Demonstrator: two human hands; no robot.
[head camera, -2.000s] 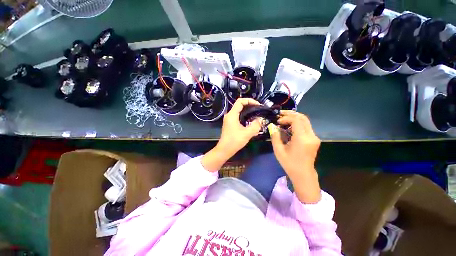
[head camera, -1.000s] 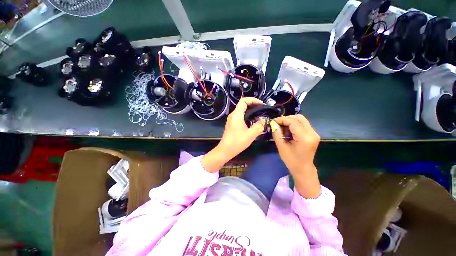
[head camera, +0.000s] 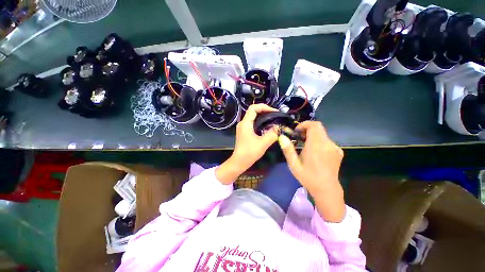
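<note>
My left hand (head camera: 254, 137) holds a black camera head (head camera: 271, 120) by its rounded shell, over the bench's front edge. My right hand (head camera: 315, 155) has its fingers at the head's inner side, with a small yellow patch on one finger. A thin dark part shows between the right fingers; I cannot tell what it is. Just behind the hands stands a white base housing (head camera: 317, 79) with a black cup and a red wire; the hands partly hide its cup. Three more open housings (head camera: 218, 108) with red, orange or yellow wires stand to its left.
Loose black camera heads (head camera: 86, 70) cluster at the left, beside tangled whitish strands (head camera: 147, 109). Housings with heads (head camera: 427, 40) stand at the right. Cardboard boxes (head camera: 88, 212) holding units are below the bench on both sides. A fan (head camera: 80, 6) and metal post (head camera: 184, 21) are behind.
My right hand has shifted slightly, and its fingers have changed position at the camera head. My left hand keeps its hold on the head. The view has shifted slightly.
</note>
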